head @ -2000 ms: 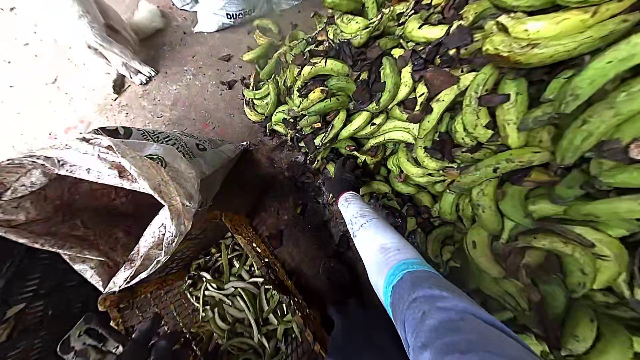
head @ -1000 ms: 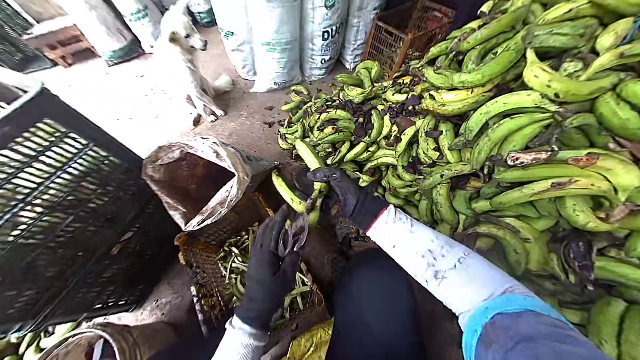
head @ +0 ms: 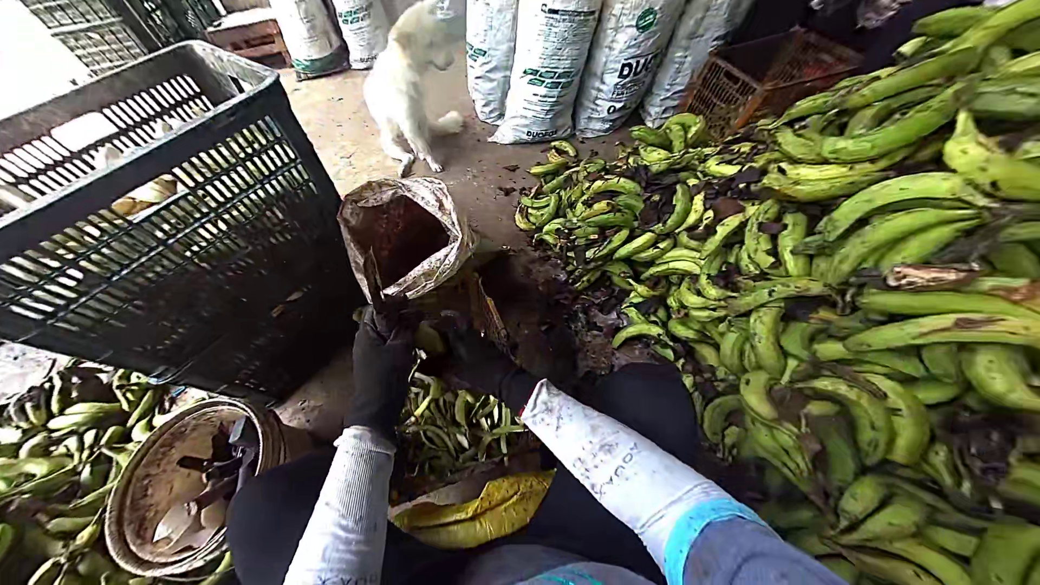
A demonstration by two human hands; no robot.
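Observation:
My left hand point(head: 380, 361), in a black glove, is closed around a dark, narrow tool point(head: 373, 280) with a pointed end, perhaps a knife, that sticks up before the open sack. My right hand point(head: 485, 359), also gloved in black, is to its right. A blurred yellow-green piece point(head: 431, 339), perhaps of plantain, lies between the hands; whether the right fingers grip it cannot be told. Below them, small green plantains or peel strips point(head: 459, 414) fill a crate, most of which is hidden. The open woven sack point(head: 463, 236) stands just beyond my hands.
A large pile of green plantains point(head: 886, 325) covers the right side. A black plastic crate point(head: 313, 175) stands at left, with a bucket point(head: 122, 520) holding tools below it. Farther back are a white dog point(head: 404, 89), filled sacks point(head: 544, 73) and a brown crate point(head: 719, 93).
My right hand first reached into the pile, then held green plantains beside my left hand; now both hands are lower, near the sack's mouth. The view has swung up and left.

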